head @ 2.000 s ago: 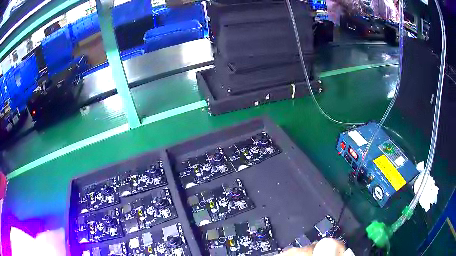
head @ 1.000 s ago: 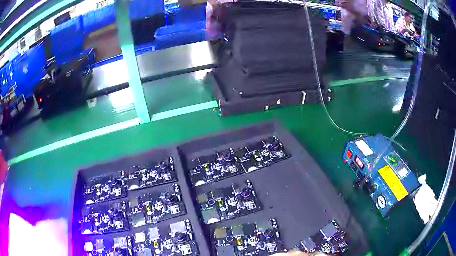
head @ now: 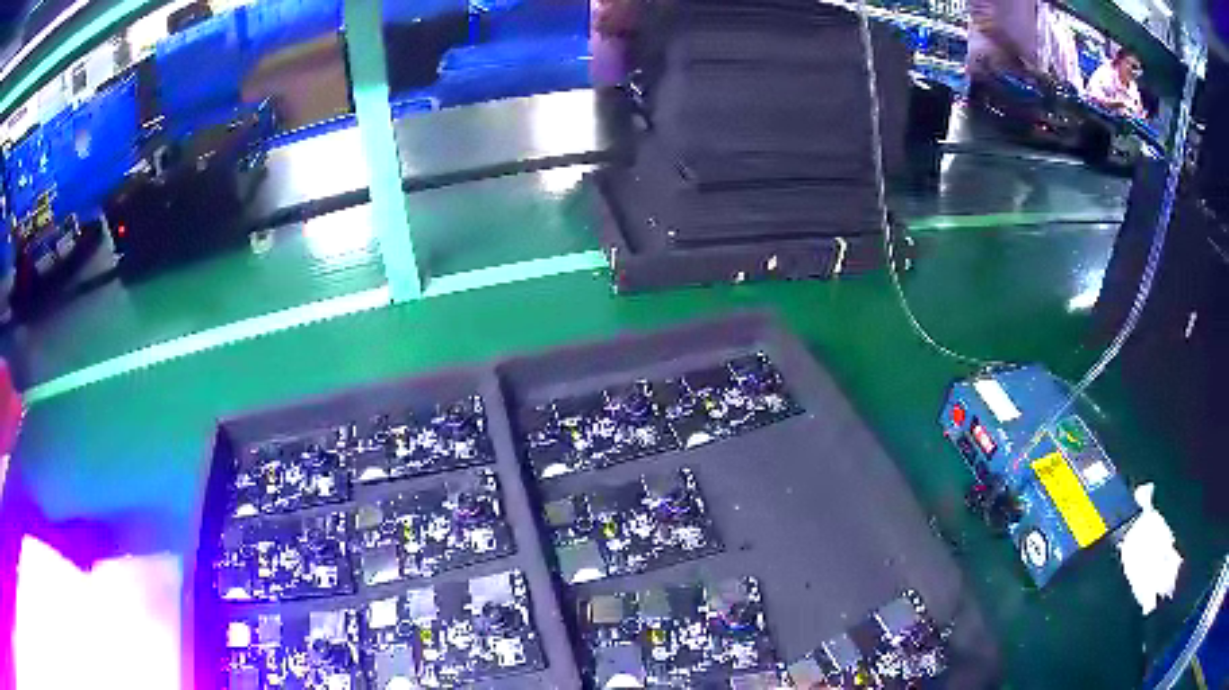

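Note:
The black foam tray lies on the green bench with a divider down its middle. Its left section holds several circuit boards in rows. Its right section holds several more boards, and one board lies tilted at the lower right, cut off by the bottom edge. Neither of my hands is in view.
A blue dispenser box with a yellow label stands at right, beside a crumpled white wipe. A clear hose hangs behind it. Stacked black trays stand behind. A bright white-violet glow is at left. A person is far back.
The fingers at the bottom edge and the green fitting on the hose at lower right have gone out of view. The camera view has shifted a little.

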